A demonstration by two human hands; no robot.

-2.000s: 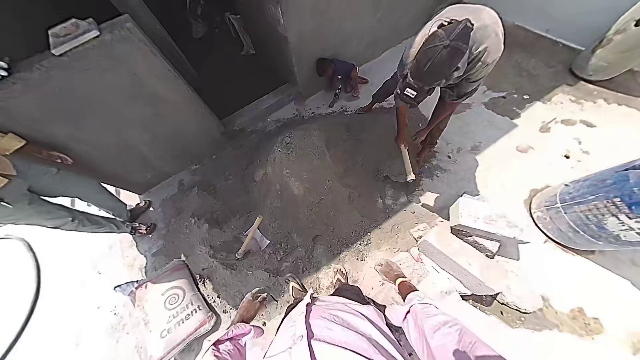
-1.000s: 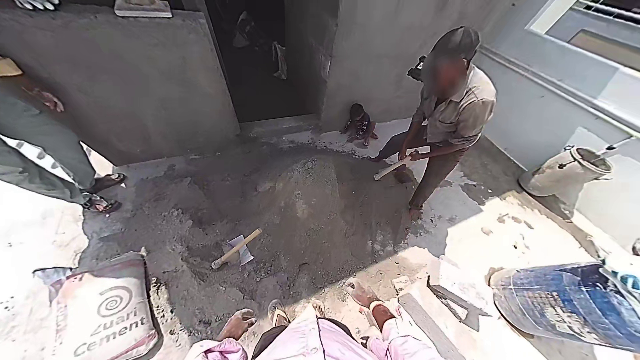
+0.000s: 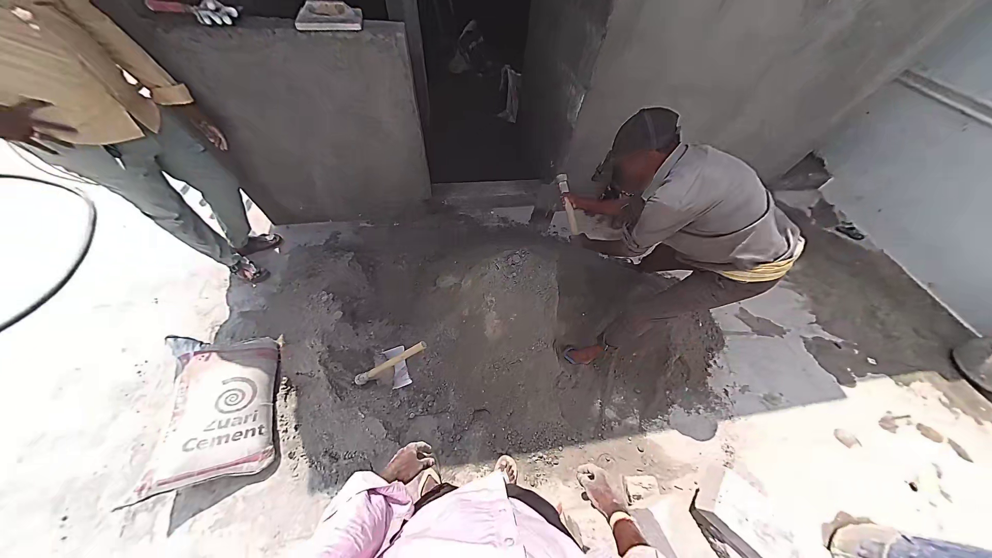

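Both my hands hang low at my sides in the head view. My left hand (image 3: 408, 463) has curled fingers and shows nothing in it. My right hand (image 3: 601, 490) is also loosely curled, with nothing visible in it; a bracelet is on the wrist. Ahead lies a wide heap of grey sand or cement mix (image 3: 480, 310). A wooden-handled tool (image 3: 391, 363) rests on its near left part, its pale blade under the handle. A co-worker (image 3: 697, 209) in a cap bends over the heap's right side, both hands on another wooden handle (image 3: 570, 205).
A cement bag (image 3: 221, 411) lies at left, near a black hose (image 3: 81, 248). Another person (image 3: 147, 132) stands at the back left by a low wall (image 3: 310, 116). A dark doorway (image 3: 480, 93) opens behind the heap. Stone slabs (image 3: 721, 511) lie to my right, beside a blue container (image 3: 891, 542).
The co-worker has gone from standing upright at the heap's right to bending low over it, closer to the doorway. The small child seen earlier near the wall no longer shows.
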